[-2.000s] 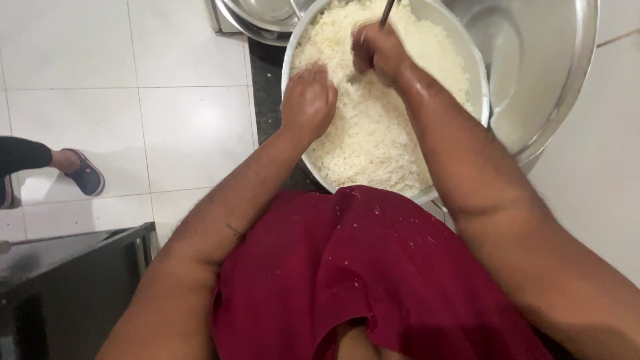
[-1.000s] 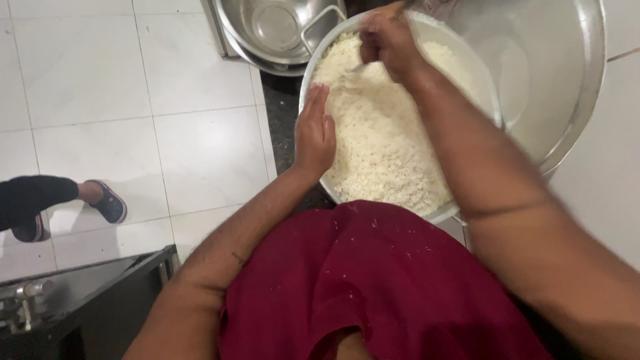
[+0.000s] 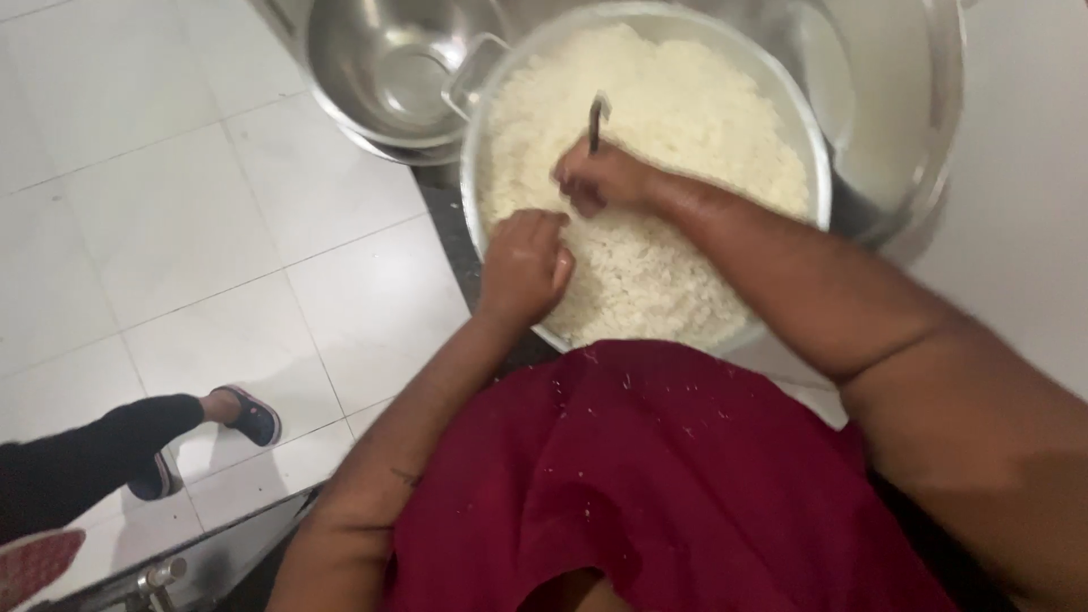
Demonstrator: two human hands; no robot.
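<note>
A wide round metal pot [image 3: 820,170] is filled with cooked white rice [image 3: 697,93]. Over the middle of the rice, my right hand [image 3: 599,177] is closed around a utensil handle [image 3: 597,123] whose dark end sticks up above the fist; its other end is hidden. My left hand [image 3: 525,265] lies at the pot's left side, on or just over the rice, with fingers bent and nothing seen in it. Grains of rice cling to the dark red cloth [image 3: 646,442] worn at my front, which borders the pot's near rim.
Left of the pot stands a steel bowl [image 3: 340,102], beside the pot's loop handle [image 3: 455,89]. A large metal vessel [image 3: 943,127] is at the right. Another person's leg and dark shoe [image 3: 253,416] are on the tiled floor, near a black-edged appliance or counter with metal fittings [image 3: 161,574].
My right hand has moved from the pot's far part toward its middle, closer to my left hand. The left hand's fingers, extended a second ago, are now bent.
</note>
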